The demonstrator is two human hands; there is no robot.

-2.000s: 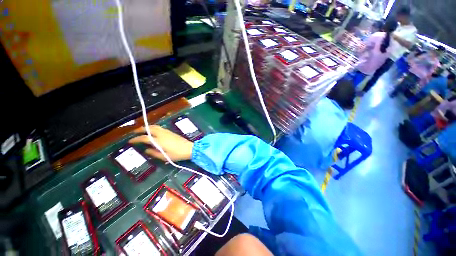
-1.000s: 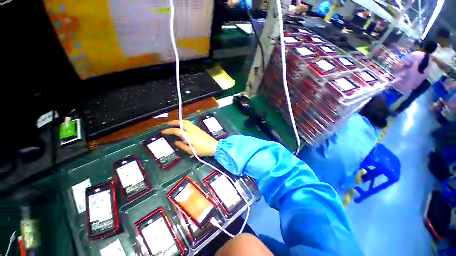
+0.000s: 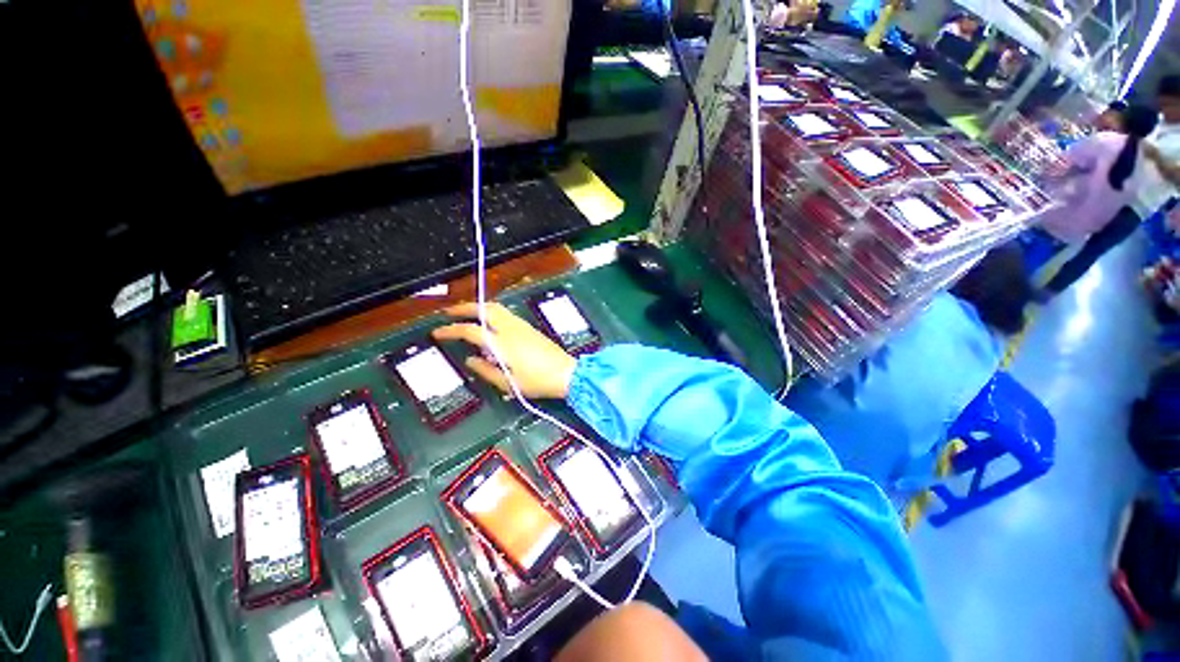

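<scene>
My right hand (image 3: 518, 356), in a blue sleeve, is palm down over the back of a clear blister tray (image 3: 207, 569), between two white-labelled phones. Its fingers are spread, with nothing visible in them; what lies under the palm is hidden. One red-edged phone (image 3: 434, 382) lies just below its fingers and another (image 3: 564, 320) behind its wrist. A phone with an orange lit screen (image 3: 513, 517) lies tilted on another phone, with a white cable (image 3: 595, 597) at its lower end. My left hand is not in view.
A keyboard (image 3: 388, 246) and monitor (image 3: 375, 97) stand behind the tray. A black scanner (image 3: 647, 265) lies behind right, beside stacked trays (image 3: 828, 246). White cords hang across the view. A seated person in blue (image 3: 906, 369) is at right.
The view has shifted, so the bench sits further right and lower in the picture. My right hand stays over the tray's back with fingers spread. The orange-screen phone remains cabled.
</scene>
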